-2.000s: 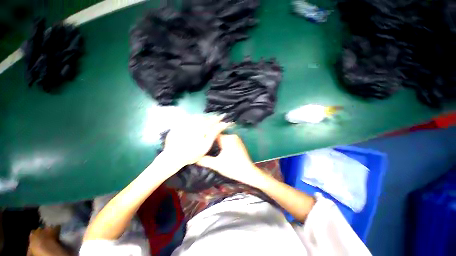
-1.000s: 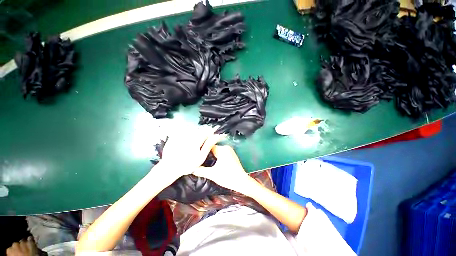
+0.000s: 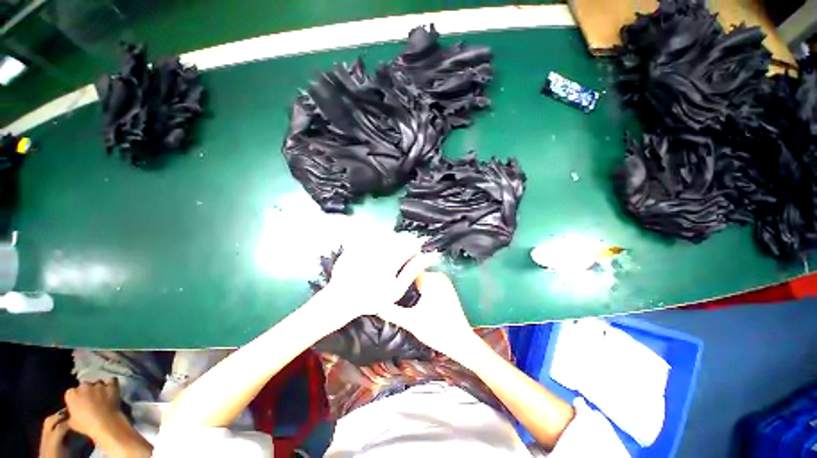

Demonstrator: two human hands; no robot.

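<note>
My left hand point(image 3: 365, 275) and my right hand point(image 3: 434, 313) meet at the table's near edge, both closed around a small black piece point(image 3: 409, 296) that shows between the fingers. More black material point(image 3: 372, 340) hangs below my hands over the lap, and ragged black ends stick out left of my left hand. Glare washes out my left fingers. A black bunch point(image 3: 466, 207) lies just beyond my hands, touching a larger black bunch point(image 3: 363, 134). A white glue bottle point(image 3: 564, 253) with a yellow-orange nozzle lies to the right.
More black bunches lie at the far right point(image 3: 690, 179) and far left point(image 3: 152, 103). Cardboard point(image 3: 609, 20) and a dark printed packet point(image 3: 571, 92) are beyond. A smaller white bottle point(image 3: 29, 302) is at left. A neighbour's hands point(image 3: 94, 413) show lower left. A blue bin point(image 3: 685, 358) holds white sheeting.
The camera view has shifted, bringing in more of the table's left side and the cardboard. My hands stay together on the black piece with little visible change. The neighbour's hands show more fully.
</note>
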